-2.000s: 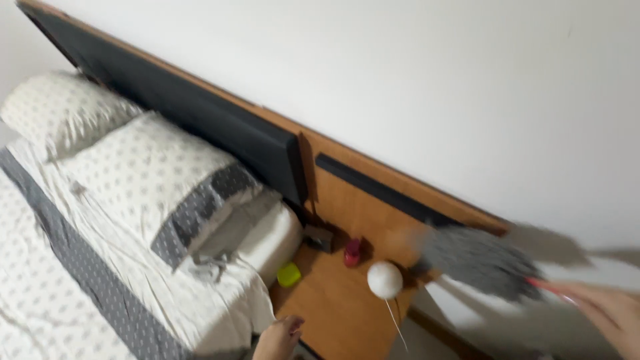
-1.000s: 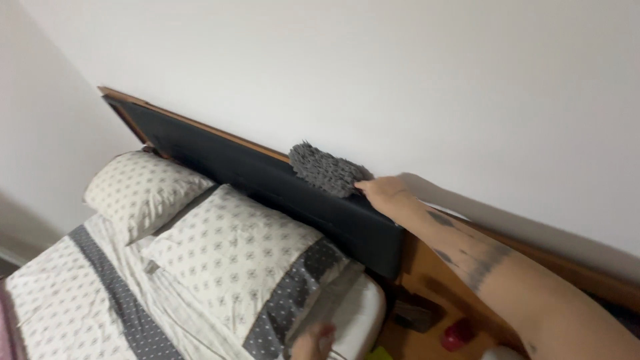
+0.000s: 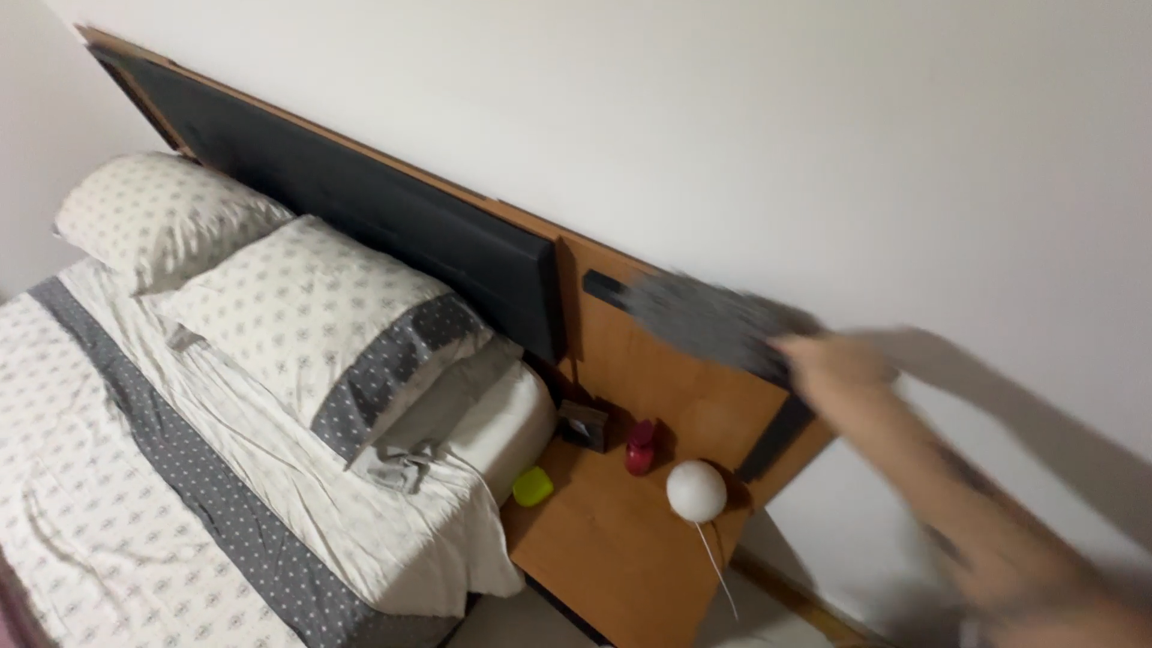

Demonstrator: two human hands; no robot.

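My right hand (image 3: 832, 369), blurred by motion, is closed around the handle end of a grey fluffy duster (image 3: 711, 315). The duster's head lies over the top right part of the wooden headboard (image 3: 693, 391), across its dark strip (image 3: 605, 288), close to the white wall. Most of the handle is hidden by the hand. To the left runs the headboard's black padded panel (image 3: 387, 216). My left hand is out of view.
Below, a wooden nightstand (image 3: 621, 540) bears a white round lamp (image 3: 696, 491) with a cord, a dark red bottle (image 3: 640, 448), a dark box-like object (image 3: 583, 426) and a yellow-green object (image 3: 532, 487). Patterned pillows (image 3: 306, 315) lie on the bed (image 3: 225, 540) at left.
The duster in my right hand was on the black padded panel a second ago and is now farther right, over the wooden part. My left hand, seen low in both earlier frames, has left the view.
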